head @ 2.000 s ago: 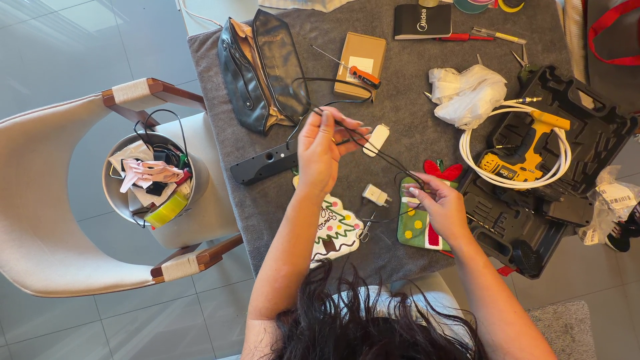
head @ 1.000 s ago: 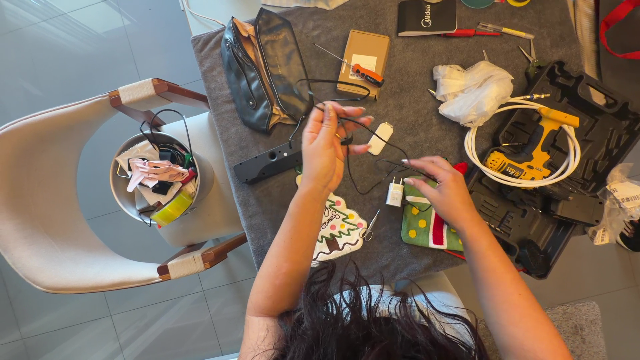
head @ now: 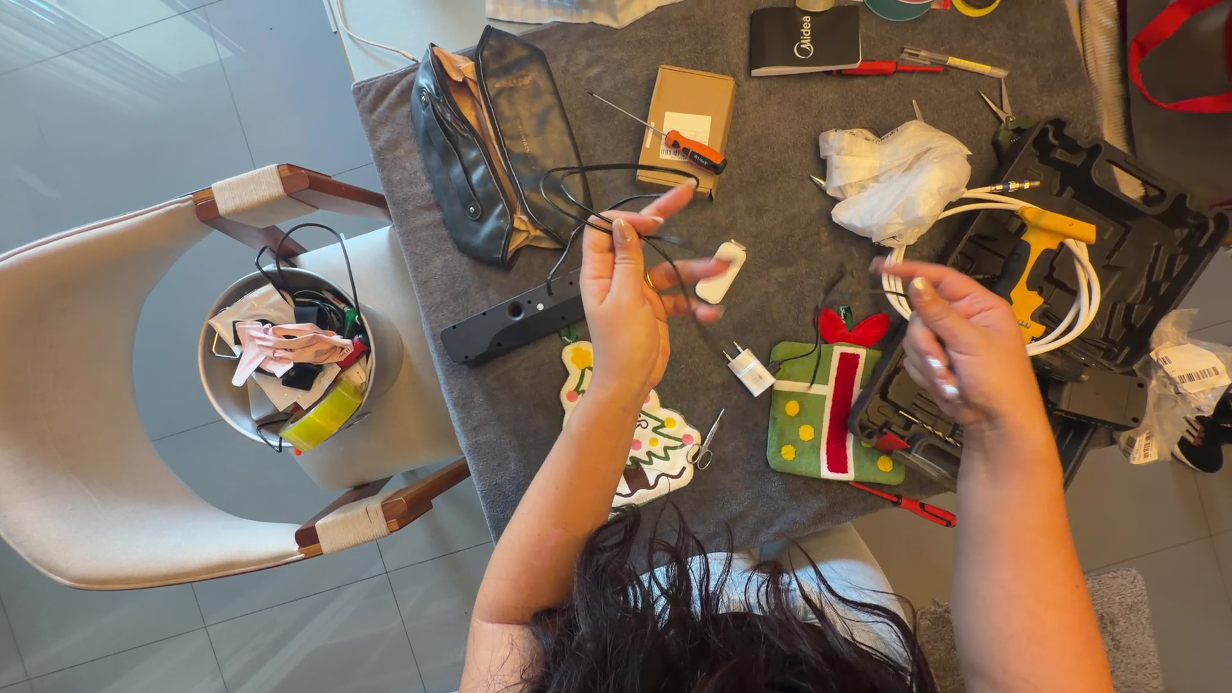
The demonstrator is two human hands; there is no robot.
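Note:
My left hand holds loops of a thin black cable between thumb and fingers, above the table's middle. The cable runs down towards a long black device lying below and left of that hand. My right hand is raised over the edge of the open tool case, thumb and index finger together on a thin dark strand of cable. A white oblong item lies just beyond my left fingertips. Between the hands are a white plug adapter and a green gift-shaped fabric pouch.
A black handbag, a cardboard box with an orange screwdriver, and small scissors lie on the grey cloth. At right are a black tool case and a coiled white hose. A filled bucket stands on the chair.
My right hand has moved right, away from the green pouch to over the tool case. My left hand stays near the same place with the cable looped in it.

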